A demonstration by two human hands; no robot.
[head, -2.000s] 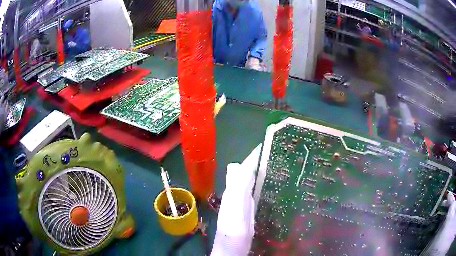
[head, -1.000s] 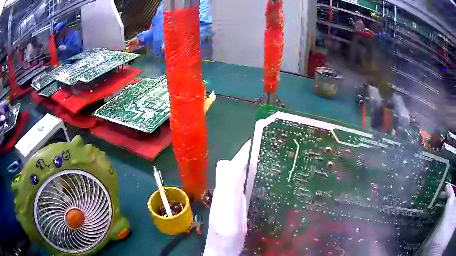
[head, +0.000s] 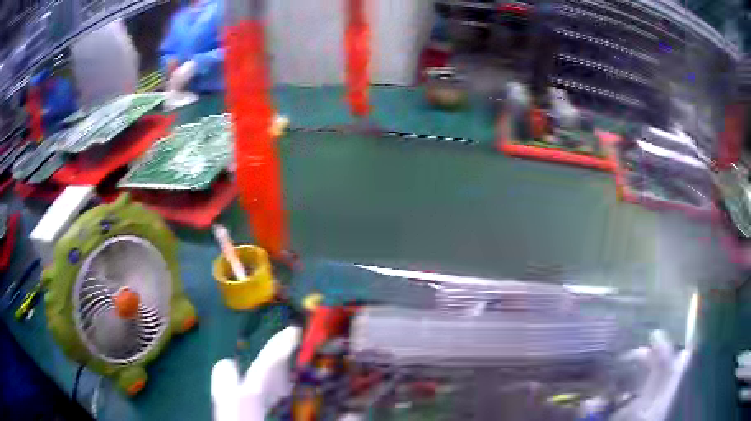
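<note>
A large circuit board lies component side up low in front of me, cut off by the bottom edge and blurred. A silver finned heat sink (head: pixel 486 335) runs along its far side, with small coloured parts at its left. Red material (head: pixel 324 330) shows at the board's far left corner. My left hand (head: pixel 257 374), in a white glove, is at the board's left edge with its thumb and fingers apart. My right hand (head: pixel 655 374), also gloved and badly blurred, is at the board's right end. Blur hides whether either hand grips the board.
A green fan (head: pixel 62 284) stands at the left. A yellow cup (head: pixel 247 288) with a white stick is beside a red-wrapped upright (head: pixel 259 164). Other boards (head: pixel 185 156) lie on red pads behind. A person in blue (head: pixel 196 49) stands across the bench. A red-edged tray (head: pixel 560 156) is at the back right.
The board showed its tracked solder side, held up between my hands; now the component side faces up and it is lower. The view has swung right.
</note>
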